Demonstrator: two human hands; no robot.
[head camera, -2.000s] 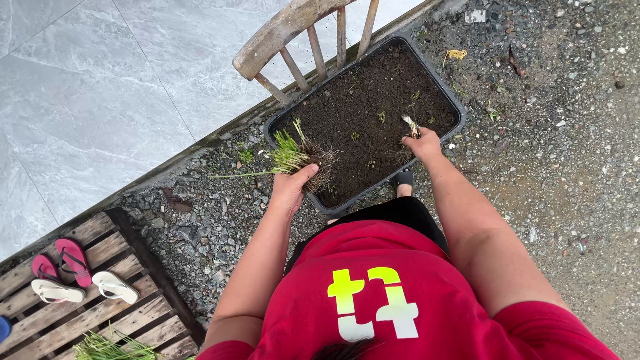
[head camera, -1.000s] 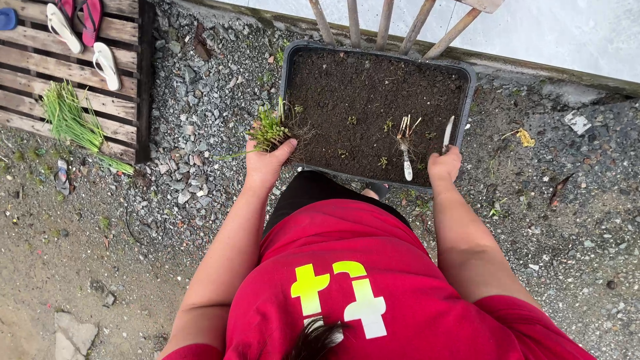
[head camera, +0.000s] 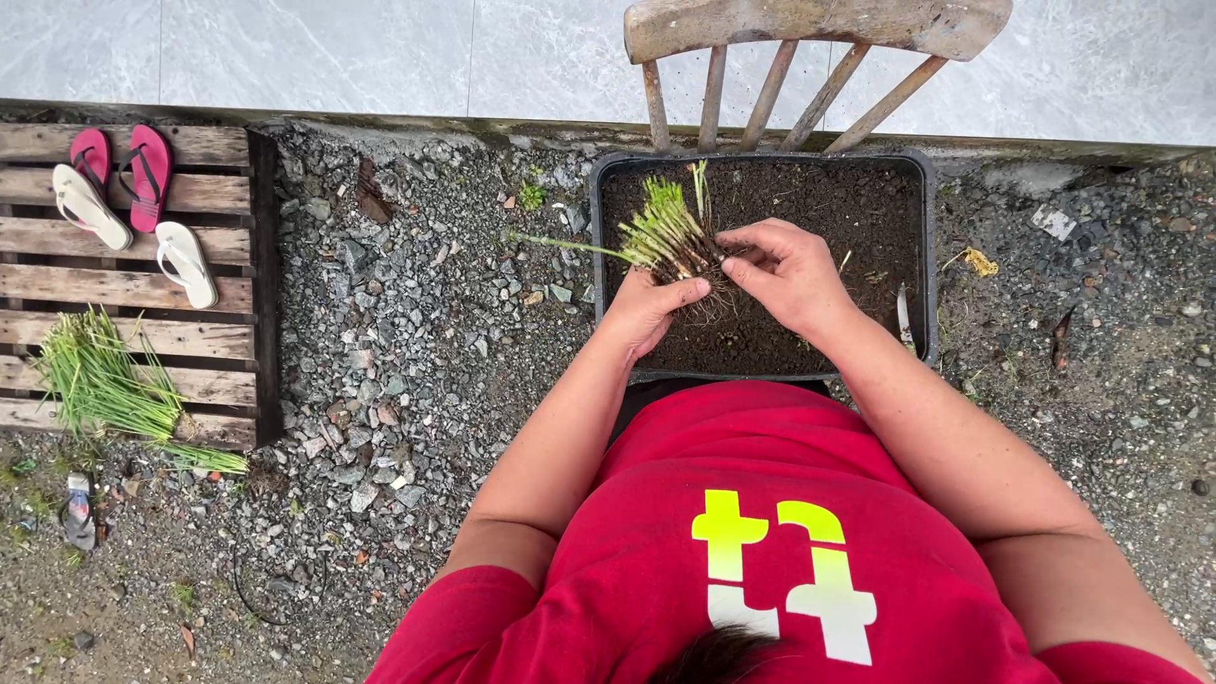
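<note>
My left hand (head camera: 654, 309) holds a bunch of cut green plant stems with roots (head camera: 670, 231) over the left part of a dark plastic tub (head camera: 929, 237) of soil. The fingers of my right hand (head camera: 781, 271) pinch a rooted stem (head camera: 701, 195) at the right side of the bunch. A knife (head camera: 903, 315) lies against the tub's right inner side, its blade pointing up. Small green shoots show in the soil (head camera: 860, 214); the soil under my hands is hidden.
A wooden chair back (head camera: 817, 21) rises behind the tub beside a tiled ledge (head camera: 313, 57). At left, a wooden pallet (head camera: 123, 281) bears flip-flops (head camera: 147, 178) and a bundle of long green leaves (head camera: 109, 380). Gravel (head camera: 399, 332) lies between pallet and tub.
My right hand has let go of the knife at the tub's right side and moved left to the bunch. My left hand still holds the bunch. The view has shifted.
</note>
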